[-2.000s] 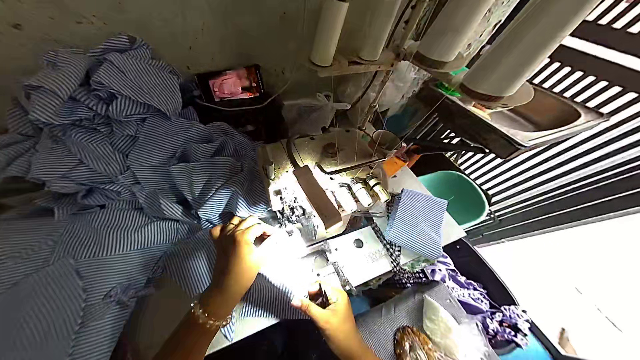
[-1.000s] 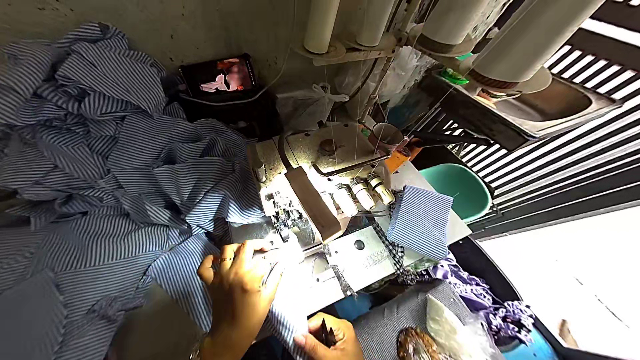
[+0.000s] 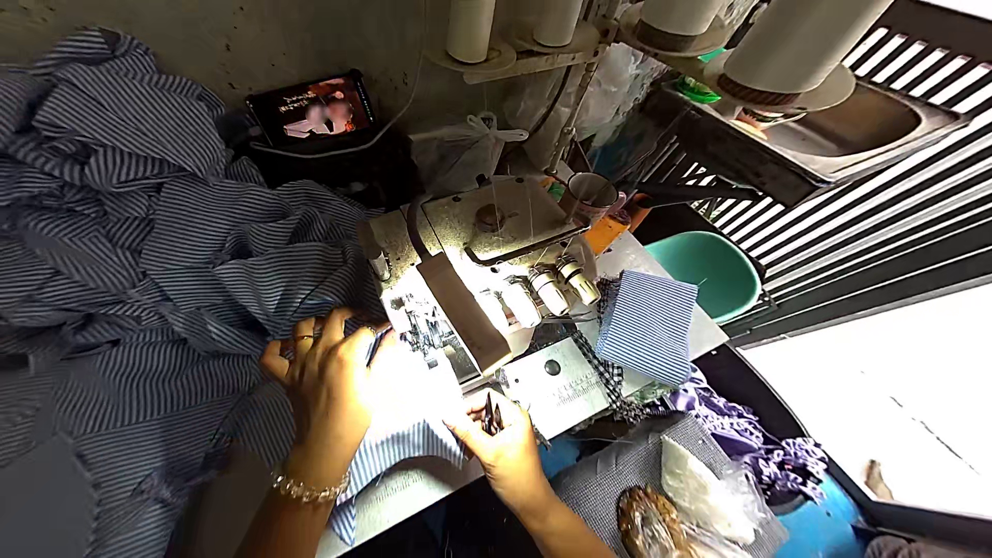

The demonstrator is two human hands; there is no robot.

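An overlock sewing machine (image 3: 496,225) stands in the middle under a bright lamp bar (image 3: 463,311). Blue-and-white striped fabric (image 3: 403,448) runs by its needle area, washed out by glare. My left hand (image 3: 329,380), with a beaded bracelet, presses on the fabric left of the needles, fingers bent. My right hand (image 3: 500,442) pinches the fabric edge in front of the machine and has small dark thread snips (image 3: 490,415) in its fingers. A large heap of the same striped fabric (image 3: 178,256) lies left. Cut striped pieces (image 3: 649,325) rest on the machine table's right side.
A phone (image 3: 314,112) with a lit screen stands behind. Thread cones (image 3: 471,31) are on a rack above. At the right are a mug (image 3: 593,194), a green basin (image 3: 709,275), a metal sink (image 3: 852,124) and purple trim (image 3: 728,418). Grey cloth (image 3: 604,473) bears plastic bags.
My right hand, lower in the frame a second ago, is now closer to the machine's front. My left hand stays on the fabric, its fingers more bent. The view has shifted slightly.
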